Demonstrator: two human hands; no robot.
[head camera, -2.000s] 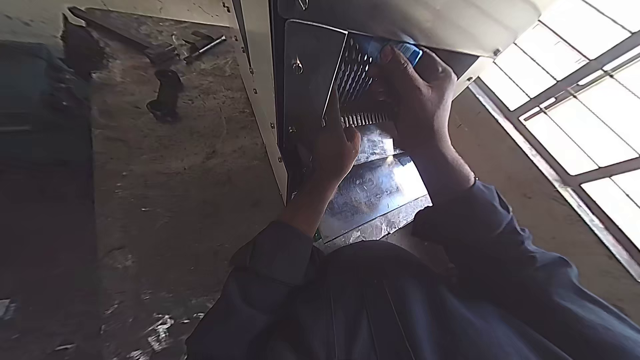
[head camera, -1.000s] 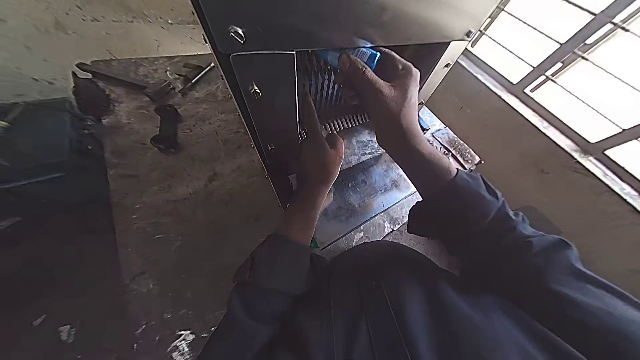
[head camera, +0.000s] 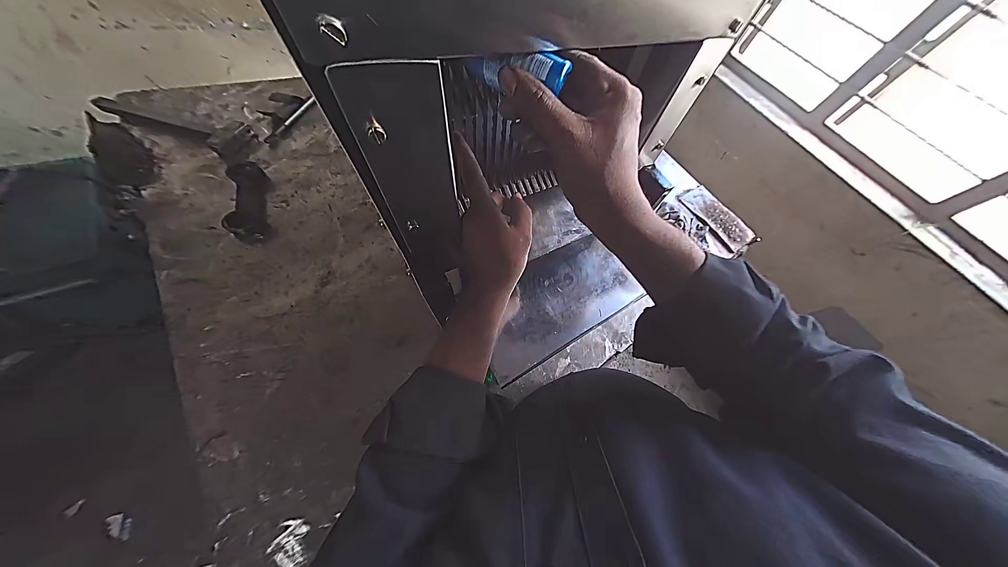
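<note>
Inside the opening of a dark metal cabinet (head camera: 409, 165), my right hand (head camera: 594, 118) grips a small blue container (head camera: 543, 72) that bears writing. It is tilted over a row of thin metal fins or blades (head camera: 500, 146). My left hand (head camera: 496, 236) is below and to the left, its index finger pointing up along the edge of the cabinet's side panel, close to the fins. Whether its curled fingers hold anything cannot be told. Beneath both hands lies a shiny metal plate (head camera: 563, 295). The upper panel hides the top of the fins.
On the worn bench at left lie a dark metal tool or part (head camera: 248, 201), a long dark bar (head camera: 157, 116) and a thin metal rod (head camera: 291, 118). A small metal block (head camera: 717, 216) lies right of the cabinet. A barred window (head camera: 890, 87) stands beyond at right.
The view has shifted somewhat. My right hand stays around the blue container at the fins, and my left index finger remains by the panel edge.
</note>
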